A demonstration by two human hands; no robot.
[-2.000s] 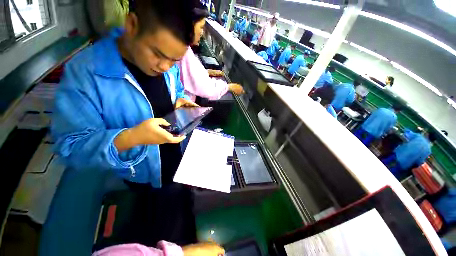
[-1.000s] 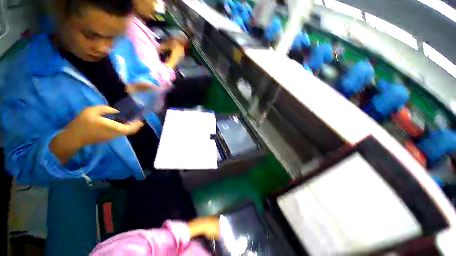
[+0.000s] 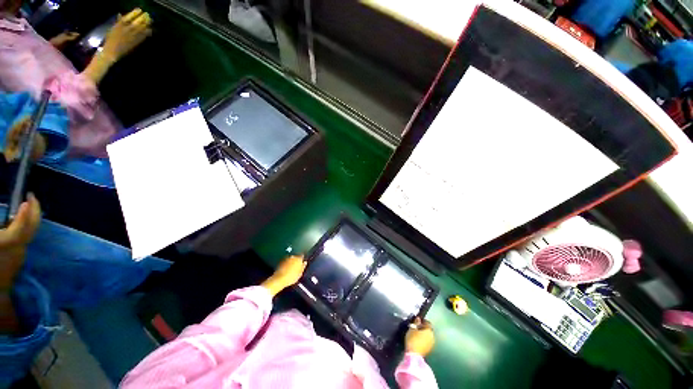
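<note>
A dark foam tray [image 3: 339,222] lies on the green bench in front of me, with two black-framed tablets side by side in its pockets. The left tablet [image 3: 334,266] and the right tablet [image 3: 389,304] show bright glare on their glass. Small white loops show near the lower corner of the left tablet. My left hand [image 3: 286,273] holds the tray's left edge. My right hand [image 3: 419,338] holds its right edge, with the fingers partly hidden. Both hands are bare, with pink sleeves.
At upper left, a clipboard sheet [image 3: 171,182] overlaps a tray stack [image 3: 292,186] with a tablet [image 3: 262,128]. A blue-sleeved person holds a slab beside it. An instruction board [image 3: 562,83], yellow object [image 3: 457,305], fan [image 3: 574,262] and keypad device [image 3: 574,332] are right.
The view has swung down and right. Both my hands and the two-tablet tray now show fully; before, only one pink-sleeved hand showed at the bottom. The fan and keypad device have come into view.
</note>
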